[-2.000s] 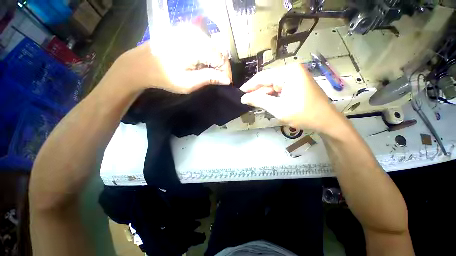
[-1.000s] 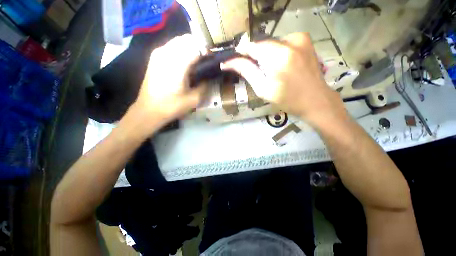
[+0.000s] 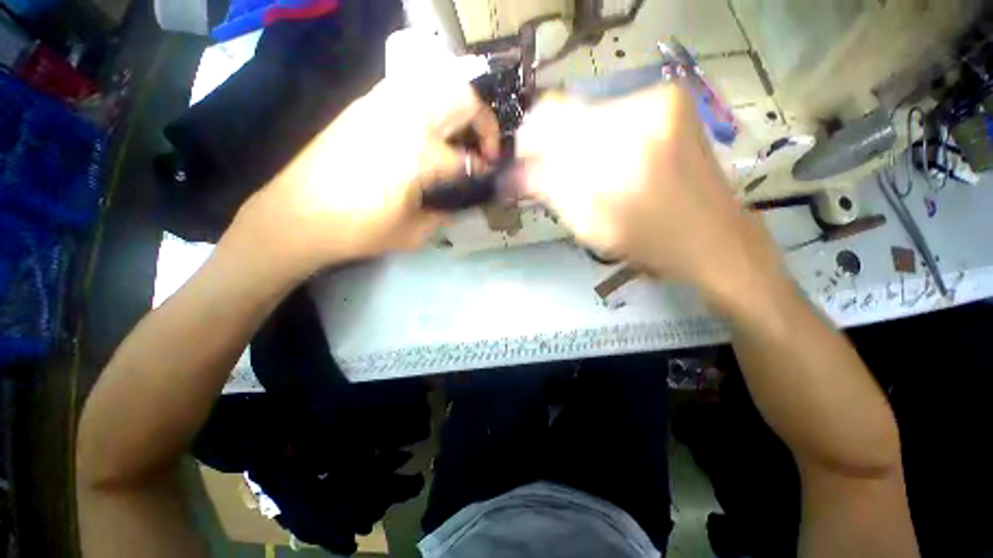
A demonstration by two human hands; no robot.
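The black knit garment point(image 3: 267, 109) lies at the left of the machine and hangs over the table's front edge. A narrow folded part of it is stretched between my hands in front of the needle area point(image 3: 506, 93). My left hand point(image 3: 397, 164) grips its left end, fingers curled. My right hand point(image 3: 610, 164) is blurred and bright and closes on its right end. The fingertips partly hide the fold. Thread snips with blue handles point(image 3: 715, 118) lie on the machine bed behind my right hand.
The cream machine body point(image 3: 828, 49) fills the upper right. The white table point(image 3: 457, 311) has a printed ruler edge. A grey metal tool point(image 3: 917, 242) and a small brown scrap point(image 3: 903, 258) lie at the right. Blue crates point(image 3: 49, 218) stand at far left. Black cloth point(image 3: 316, 469) hangs below.
The held part has gone from a wide spread piece to a narrow fold. More garment now lies at the upper left. The view has shifted, and the snips show again behind my right hand.
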